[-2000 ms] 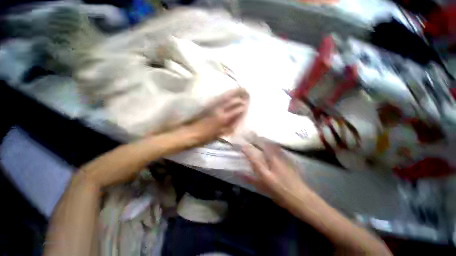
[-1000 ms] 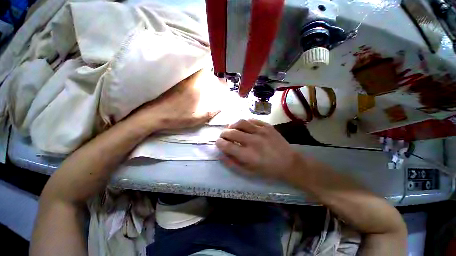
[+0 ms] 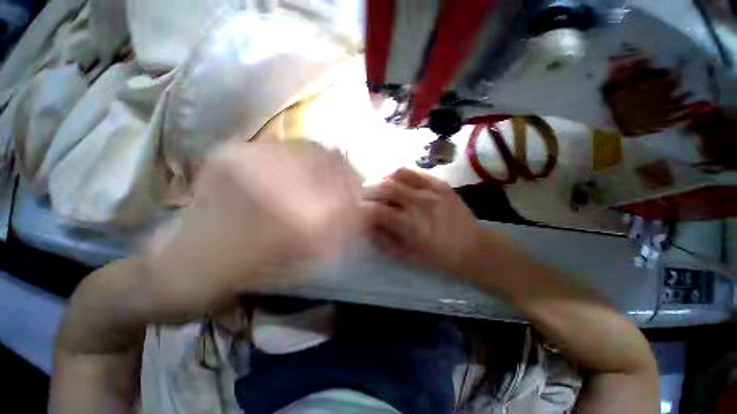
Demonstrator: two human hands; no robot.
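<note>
A large cream garment (image 3: 121, 145) lies heaped on the table left of the needle area. The sewing machine's red front end (image 3: 452, 48) stands at the top centre, with the presser foot (image 3: 392, 105) under it in glaring light. My left hand (image 3: 283, 202) is badly blurred, in front of the cloth and left of the needle; whether it grips anything cannot be told. My right hand (image 3: 420, 218) lies at the table just below and in front of the needle, fingers bent at the cloth's edge. The cloth under both hands is mostly hidden.
Scissors with red and yellowish loops (image 3: 513, 149) lie on the bed right of the needle. The pale table (image 3: 566, 259) ends at a front edge near my body. More cream cloth (image 3: 182, 364) hangs at my lap. A cream dial (image 3: 558, 44) sits on the machine head.
My left hand has moved off the cloth near the needle, towards me, and is now blurred. My right hand stays near the same place. The machine appears slightly further right in view.
</note>
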